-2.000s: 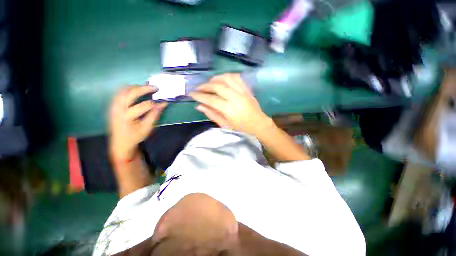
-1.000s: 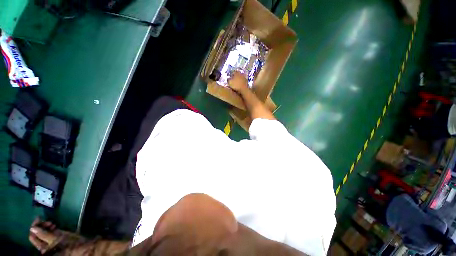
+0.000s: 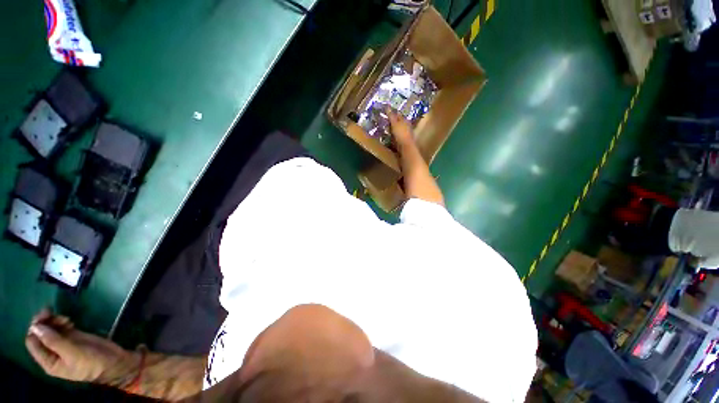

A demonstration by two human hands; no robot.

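My right hand (image 3: 400,130) reaches into a brown cardboard carton (image 3: 459,88) below the bench's edge. Its fingers are among shiny metal parts (image 3: 406,83); whether they grip any cannot be told. My left hand (image 3: 59,346) is at the bench's front edge at the lower left, fingers curled, and what it may hold cannot be made out. Several black plastic housings lie on the green bench above it. Three carry a silvery metal plate (image 3: 63,264). One housing (image 3: 112,169) shows no plate.
A white tube with red and blue print (image 3: 69,35) lies on the bench (image 3: 229,47) at the upper left. A small white speck is near the bench edge. Yellow-black floor tape (image 3: 579,197) runs at the right. A grey chair (image 3: 603,370) and shelving stand at the far right.
Two seconds ago both hands were at a housing with a plate on the bench. The right hand has since gone to the carton and stays in it. The view has swung right.
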